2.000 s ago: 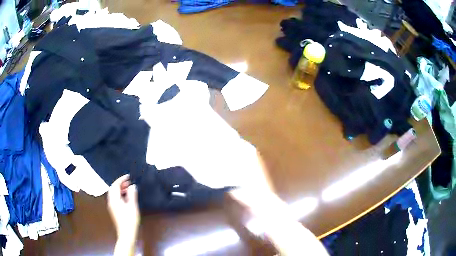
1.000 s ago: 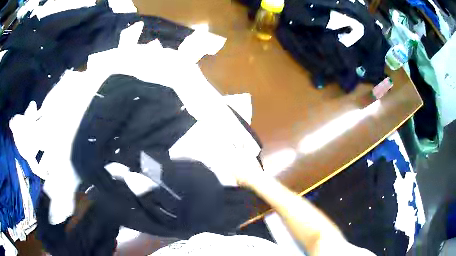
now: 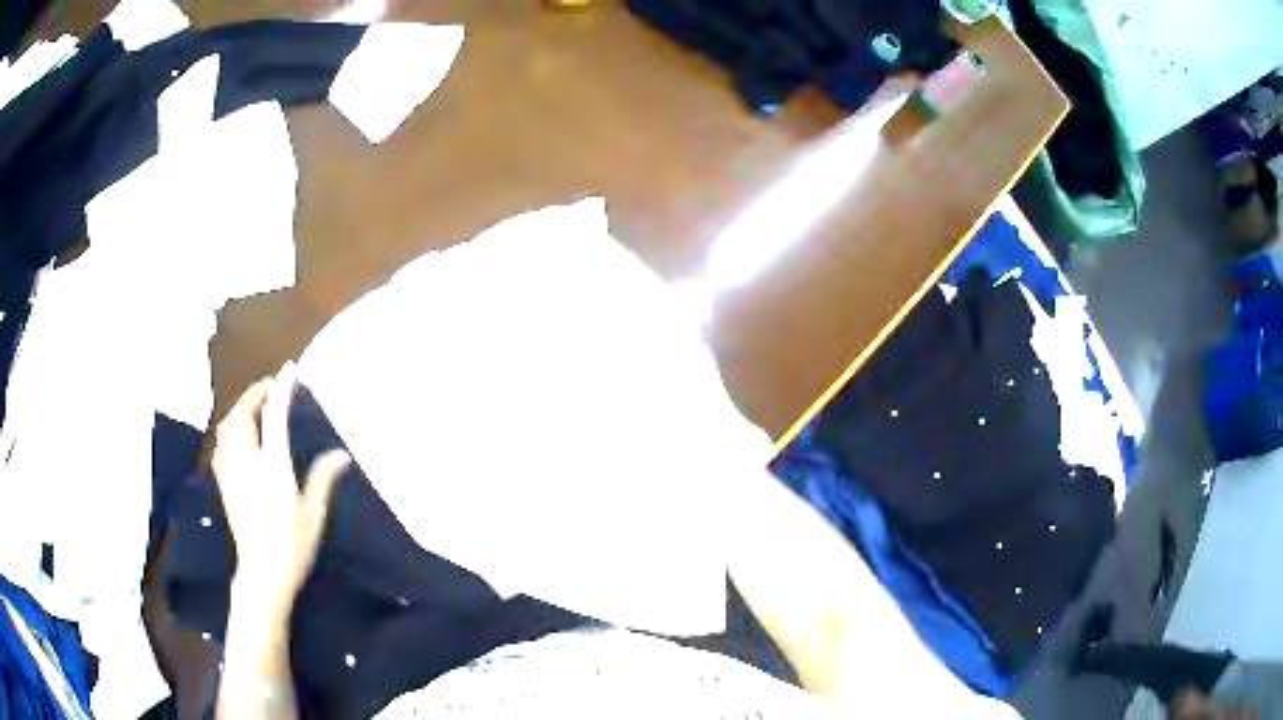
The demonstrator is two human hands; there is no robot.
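Note:
A black garment [image 3: 380, 591] with small white dots lies in front of me at the near side of the table. Its broad white hem band [image 3: 521, 408] is spread over the table as one large flat piece. My left hand [image 3: 267, 492] lies on the black cloth at the band's left end, thumb apart from the fingers. My right hand [image 3: 746, 499] is at the band's right edge; it is overexposed and blends into the white cloth, so its fingers cannot be made out. No thread snips can be made out.
More black and white garment [image 3: 253, 63] lies at the left. A dark heap [image 3: 830, 42] and a pink thread spool [image 3: 953, 82] are at the far side. The yellow table edge [image 3: 922, 288] runs beside a lower black garment stack [image 3: 971, 450]. A green bag [image 3: 1105, 190] hangs near the corner.
The view has shifted right and nearer. The black cloth has been turned and the white band now lies spread wide. My left hand, out of sight one second ago, is back in view on the cloth.

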